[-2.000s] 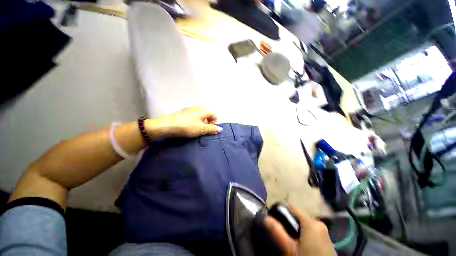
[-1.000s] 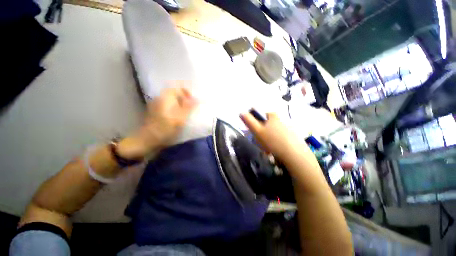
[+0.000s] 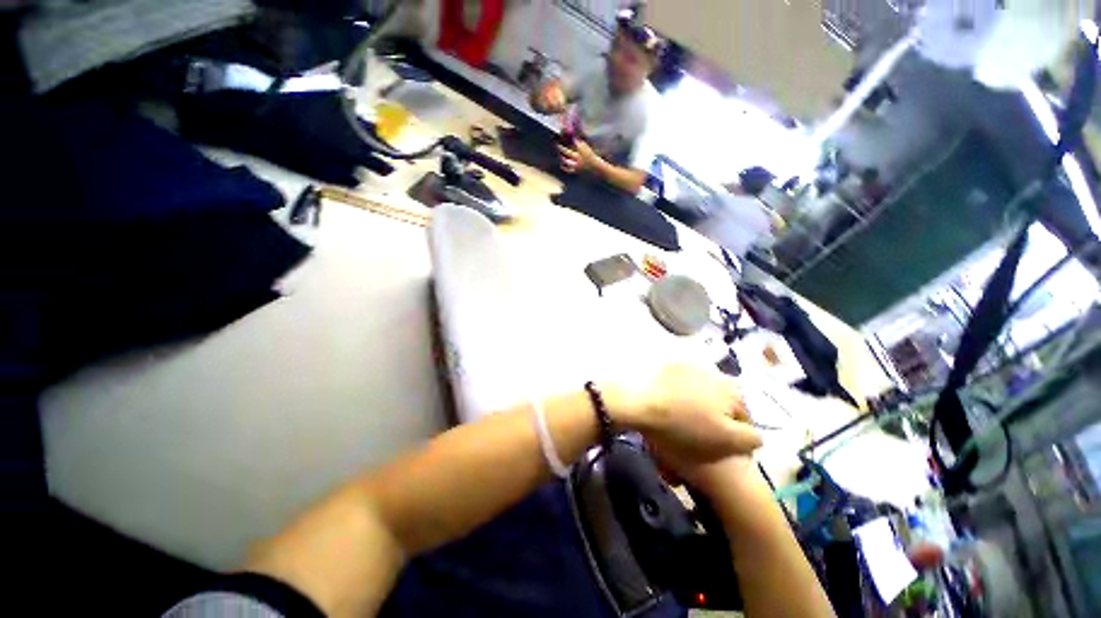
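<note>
The steam iron (image 3: 634, 519), dark with a small red light, is over the navy garment (image 3: 501, 561) at the bottom centre. My left hand (image 3: 682, 414) reaches across above the iron and overlaps my right hand (image 3: 715, 468). The left fingers are at the right wrist or hand; whether they hold anything does not show. My right hand is mostly hidden behind the left, so its grip cannot be seen. The pale sleeve board (image 3: 483, 272) extends away beyond the garment, whose upper part is hidden by my left arm.
Dark cloth (image 3: 145, 242) lies at left. A second iron (image 3: 465, 187) stands at the far side near a ruler (image 3: 368, 208). A block (image 3: 611, 270) and round pad (image 3: 679, 304) lie beyond the board. A person (image 3: 622, 115) is opposite. A cable hangs at right.
The view has tilted up, showing the far side. My left hand has moved right from beside the board to over my right hand. The iron sits lower and further right in the picture.
</note>
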